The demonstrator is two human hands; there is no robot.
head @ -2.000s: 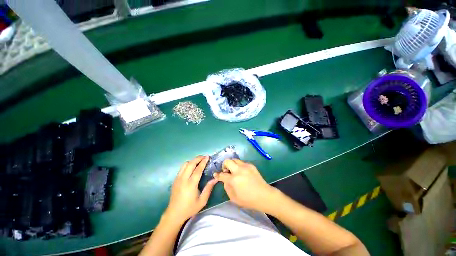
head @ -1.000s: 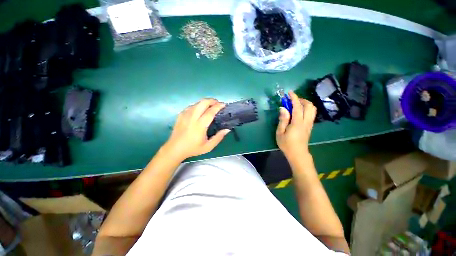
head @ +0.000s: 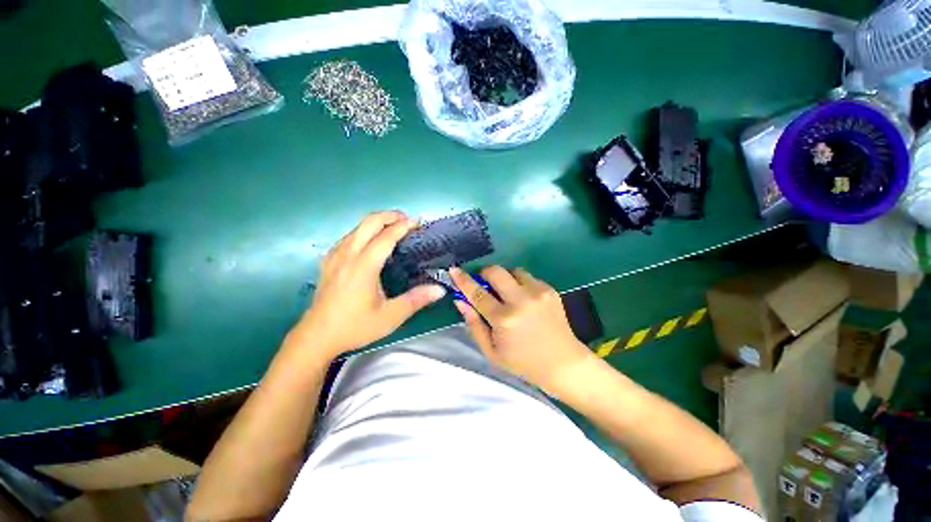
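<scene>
A black ribbed plastic housing (head: 449,239) lies on the green bench in front of me. My left hand (head: 362,275) grips its left end, with the thumb along its near side. My right hand (head: 516,314) holds the blue-handled cutters (head: 466,289). The short silver jaws are at the housing's near edge, beside my left thumb. My right fingers cover most of the handles. What lies between the jaws is too small to tell.
A clear bag (head: 556,76) of small black parts and a heap of tiny metal parts (head: 352,97) lie beyond. A labelled zip bag (head: 190,73), stacked housings (head: 61,224) left, black boxy pieces (head: 676,153) and a purple basket (head: 784,163) right.
The right hand has brought the cutters from the right of the housing to its near edge. The left hand still holds the housing. The camera view has shifted.
</scene>
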